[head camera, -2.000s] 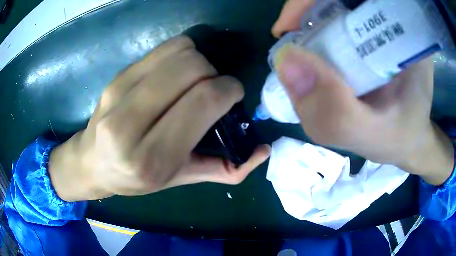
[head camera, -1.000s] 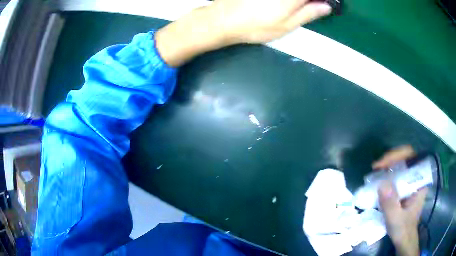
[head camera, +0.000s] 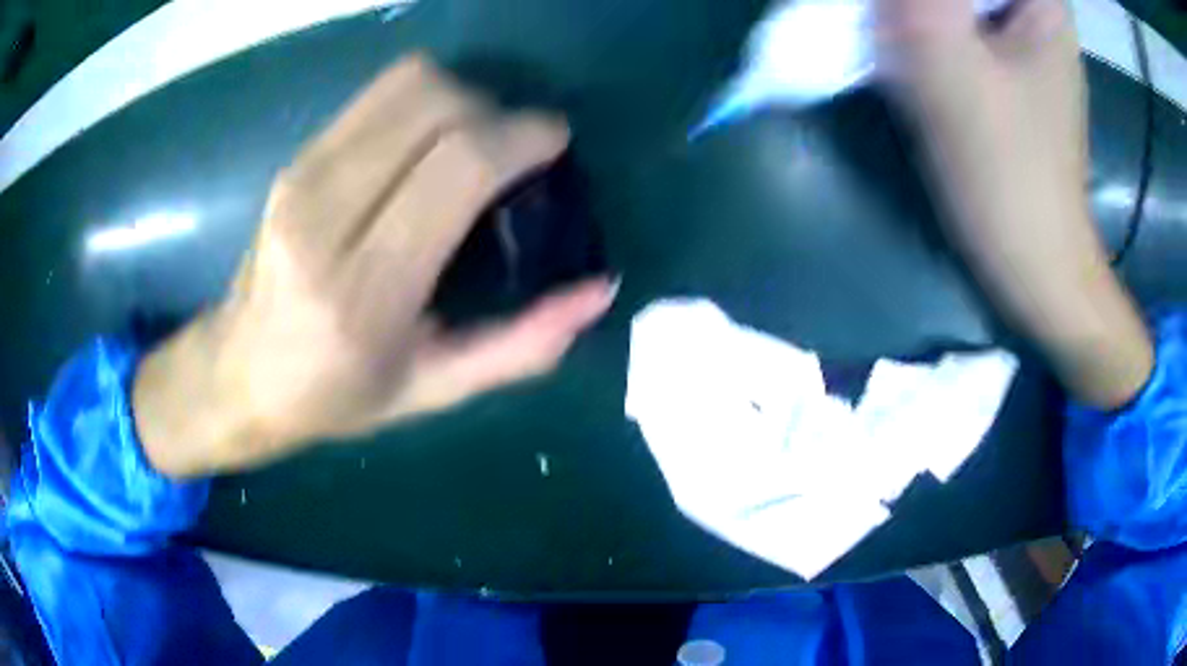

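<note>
My left hand point(head camera: 378, 273) is at centre left above the dark green bench, blurred, with thumb and fingers around a black housing point(head camera: 527, 241). The housing is dark and blurred, so its details cannot be told. My right hand point(head camera: 996, 156) is at the upper right, shut on the white glue bottle point(head camera: 814, 52). The bottle is partly cut off by the top edge and hidden by the fingers. Its blue tip points down and left, apart from the housing.
A crumpled white cloth or paper point(head camera: 742, 416) lies on the bench point(head camera: 430, 507) below and between my hands. Whitish flecks dot the surface. A dark tube or cable point(head camera: 1146, 156) hangs at the right. A white strip point(head camera: 169, 65) curves along the far side.
My left hand has come back from the far strip to the bench in front of me, around a black housing. My right hand has raised the bottle away from the cloth.
</note>
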